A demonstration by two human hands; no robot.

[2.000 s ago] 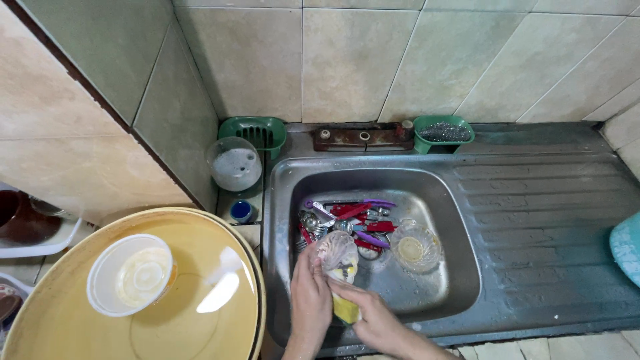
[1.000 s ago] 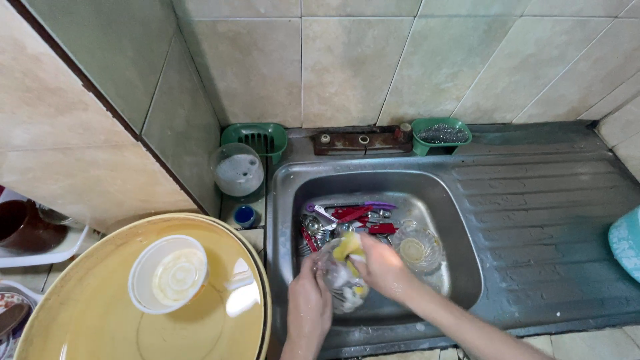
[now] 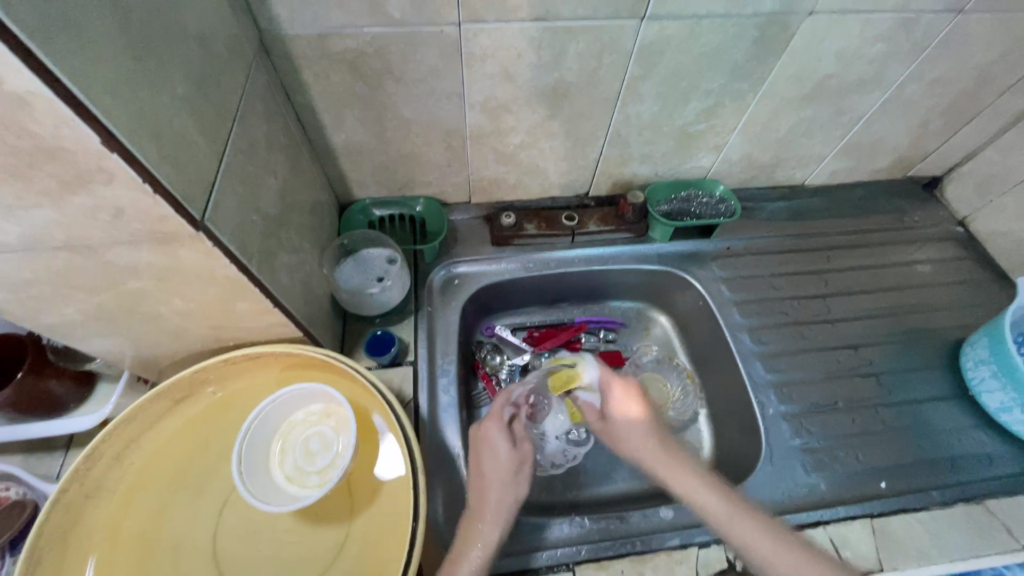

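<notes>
My left hand [image 3: 502, 444] grips a clear glass bowl [image 3: 538, 394] by its side, over the steel sink basin [image 3: 728, 400]. Pressed to the bowl's rim is a soapy yellow sponge [image 3: 566, 378], held in my right hand [image 3: 628, 416]. Just below the hands sits another clear scalloped glass bowl [image 3: 560, 458] with suds, partly hidden. A further clear glass dish [image 3: 664, 384] lies in the basin on the right. Behind the hands is a pile of cutlery [image 3: 552, 336] with red and purple handles and metal spoons and forks.
Left of the sink, a white plastic bowl [image 3: 254, 472] sits in a large yellow basin [image 3: 176, 400]. A container of suds [image 3: 372, 280], a blue cap [image 3: 382, 346] and a green soap dish [image 3: 432, 216] stand behind. Metal scourers [image 3: 694, 206] fill another green holder; a turquoise tub [image 3: 992, 368] is at right.
The sponge and my right hand have shifted over the held glass between frames. A scalloped glass bowl now shows below my hands. The cutlery and the dish on the right have stayed put.
</notes>
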